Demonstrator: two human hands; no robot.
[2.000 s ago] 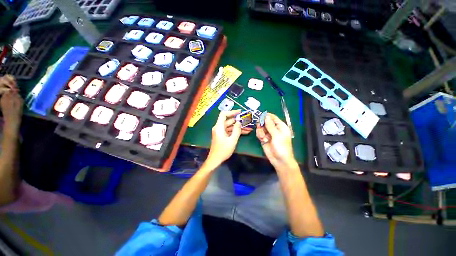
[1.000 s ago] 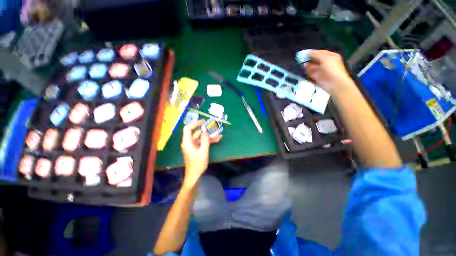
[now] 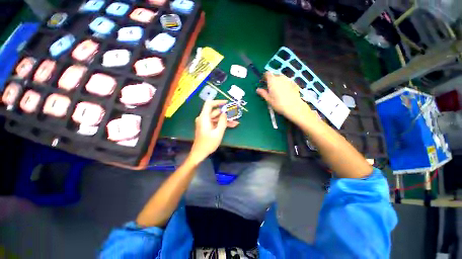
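My left hand [image 3: 210, 126] grips the open watch housing [image 3: 232, 112] by its edge over the green mat; a yellow-gold block shows inside. My right hand [image 3: 283, 96] is over the slim silver tweezers [image 3: 273, 119], whose lower end shows below it; its fingertips are partly hidden and I cannot tell whether they hold anything. A dark-handled tool [image 3: 249, 63] lies beyond that hand. A thin tan stick [image 3: 219, 90] lies behind the housing, with an irregular white part [image 3: 236, 92] beside it. A pale rounded plate [image 3: 207, 92] lies near my left fingers.
A foam tray [image 3: 154, 136] at left holds pink, white and blue units. A yellow sheet [image 3: 190, 83] lies beside it. A dark square [image 3: 218, 77] and white plate [image 3: 238, 71] lie on the mat [image 3: 223, 28]. A light-blue strip [image 3: 337, 112] overlies the right black tray [image 3: 362, 131].
My right hand first went from the housing to the right tray with a small pale piece, then came back to the tweezers. My left hand kept hold of the housing.
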